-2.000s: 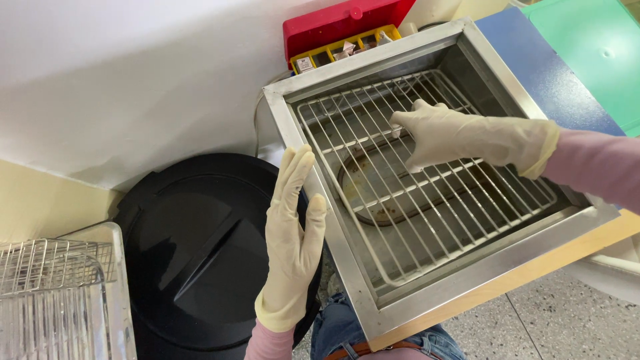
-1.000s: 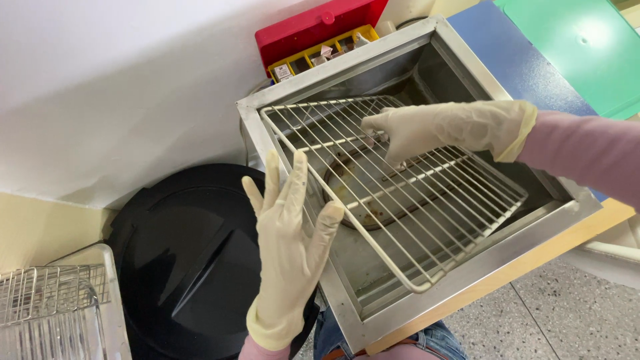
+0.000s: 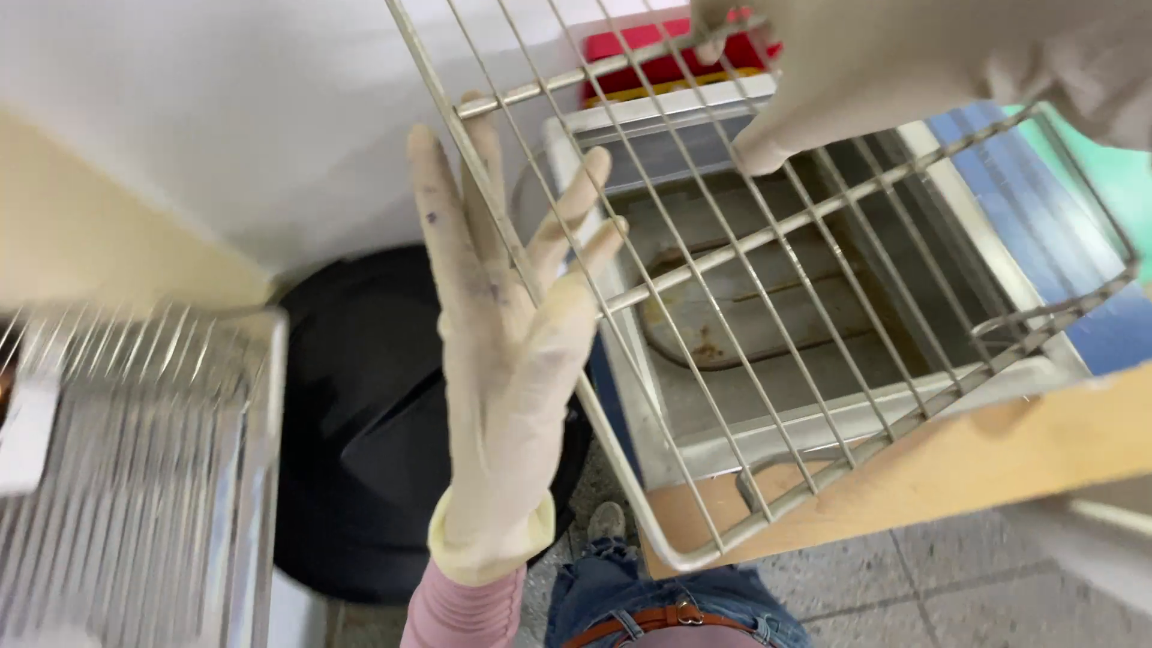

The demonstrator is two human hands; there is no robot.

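A wire rack (image 3: 720, 256) is raised and tilted close to the camera, above a metal water bath (image 3: 666, 396) whose oval heating element (image 3: 747, 360) shows through the bars. My gloved right hand (image 3: 882, 72) holds the rack from above, its fingertips among the wires; the upper fingers are partly out of frame. My gloved left hand (image 3: 513, 333) is spread at the rack's left edge, with fingers behind the wires, touching or very near them; it does not grip. Dark specks mark the left glove.
A black round lid (image 3: 360, 360) lies below left. Another wire rack (image 3: 135, 450) with trays stands at the far left. A red box (image 3: 630, 45) sits behind the bath, beside the wall. The wooden table edge (image 3: 900, 468) runs along the near side.
The rack, lying inside the bath two seconds ago, has been lifted out by my right hand and brought nearer the camera. My left hand has moved from the bath's rim to the rack's edge.
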